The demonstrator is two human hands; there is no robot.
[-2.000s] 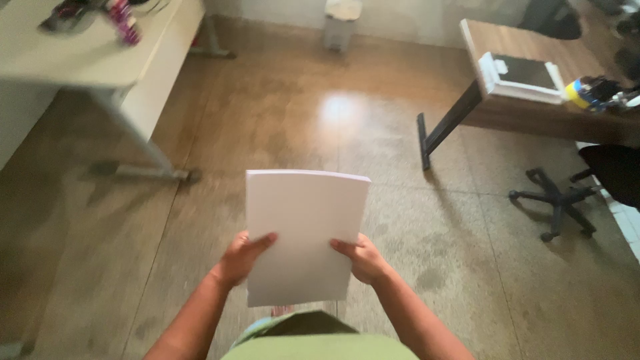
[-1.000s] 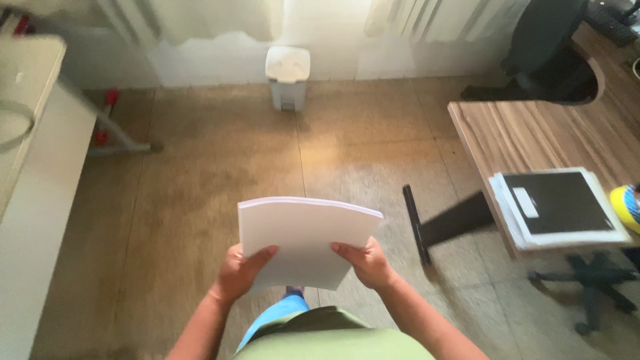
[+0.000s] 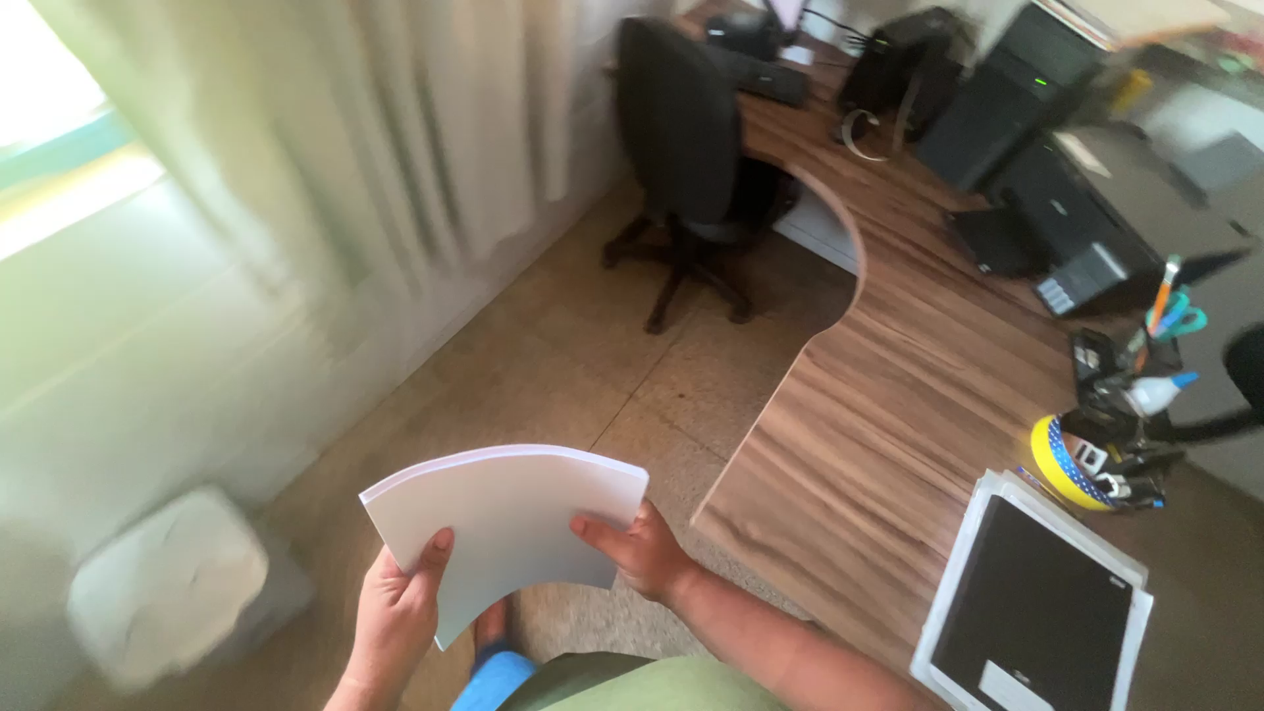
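A thick stack of white paper (image 3: 513, 523) is held in front of my body, its far edge bowed upward in the middle. My left hand (image 3: 407, 602) grips its left side, thumb on top. On the right side, my right hand (image 3: 637, 553) holds it the same way, thumb lying over the sheet. The fingers beneath the stack are hidden. Right of my right hand, a wooden desk (image 3: 859, 415) carries a black tablet-like flat object (image 3: 1032, 592) on white papers and a black desk organizer (image 3: 1136, 395) with pens and scissors.
A black office chair (image 3: 681, 128) stands at the desk's curved cutout. Farther back on the desk are a black printer (image 3: 1106, 217), a computer tower (image 3: 1007, 94) and a keyboard (image 3: 760, 74). A roll of yellow tape (image 3: 1049, 464) lies by the organizer. A lidded bin (image 3: 178, 583) stands at the lower left.
The view has swung right and come closer to the wooden desk. Both hands keep hold of the paper stack, which now bows more than two seconds ago.
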